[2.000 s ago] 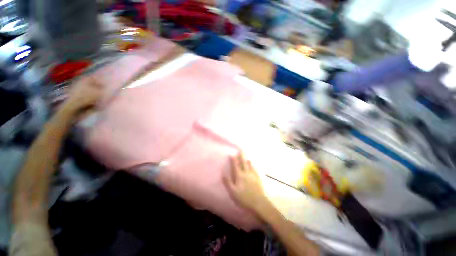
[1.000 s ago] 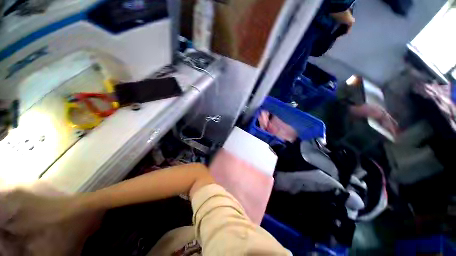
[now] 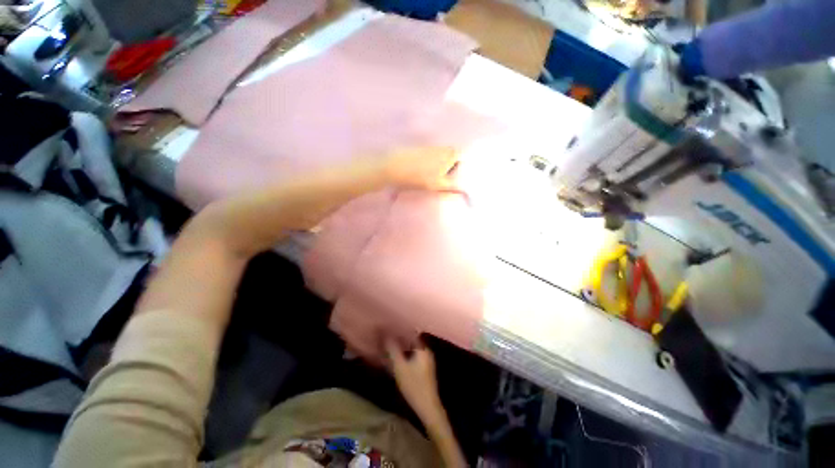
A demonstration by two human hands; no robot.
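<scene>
The pink garment piece (image 3: 417,265) lies at the table's front edge, its lower part hanging over. My left hand (image 3: 428,169) lies at its upper edge, near the needle area; its fingers are lost in lamp glare. My right hand (image 3: 409,361) holds the lower edge of the piece between thumb and fingers. The large pink bundle (image 3: 311,119) lies behind and left, partly under my left forearm. The white sewing machine head (image 3: 632,119) stands at the right; glare hides detail in front of it.
Yellow and red curved-handled snips (image 3: 630,288) lie right of the glare, beside a black flat case (image 3: 700,366) and a small metal disc (image 3: 665,359). Red handles (image 3: 139,57) lie far left. Black-and-white cloth (image 3: 64,238) is heaped at the left.
The view has swung from the machine's right side back to the table. Since the oldest frame, my left hand has moved right towards the needle area and my right hand down to the piece's lower edge.
</scene>
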